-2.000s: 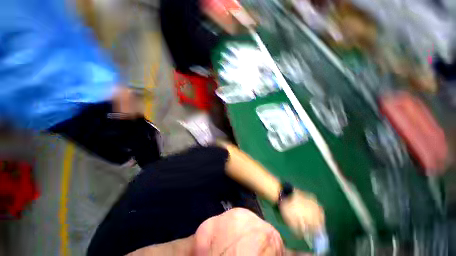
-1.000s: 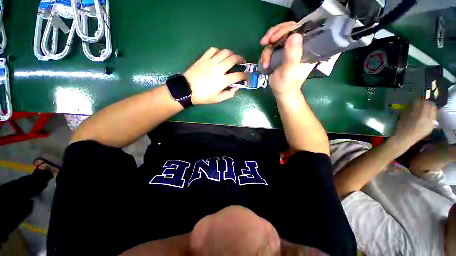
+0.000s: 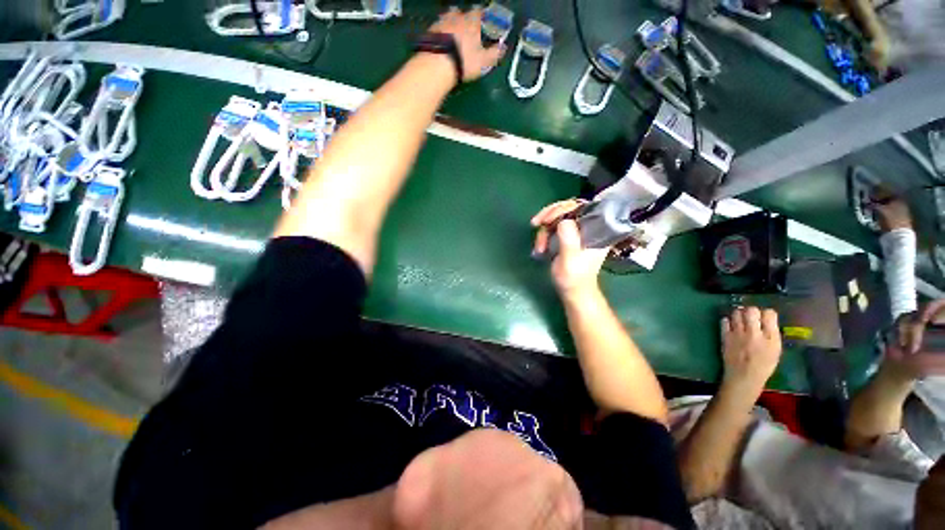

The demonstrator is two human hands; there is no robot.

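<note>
My left hand, with a dark watch on its wrist, reaches across the pale strip. A white loop-shaped lock with a blue label lies between its thumb and fingers. My right hand grips the thick grey electric screwdriver beside the screw feeder. The screwdriver's tip is hidden or too blurred to tell. Two similar locks, one upright in view and one tilted, lie just right of my left hand.
Several locks lie at the left and centre left of the green bench. A black fan-like box and dark plates are at right. A neighbour's hand rests near them. Cords hang above the bench.
My left hand has moved from beside the screwdriver to the far side of the strip. My right hand still grips the screwdriver, now beside the feeder. The view has shifted.
</note>
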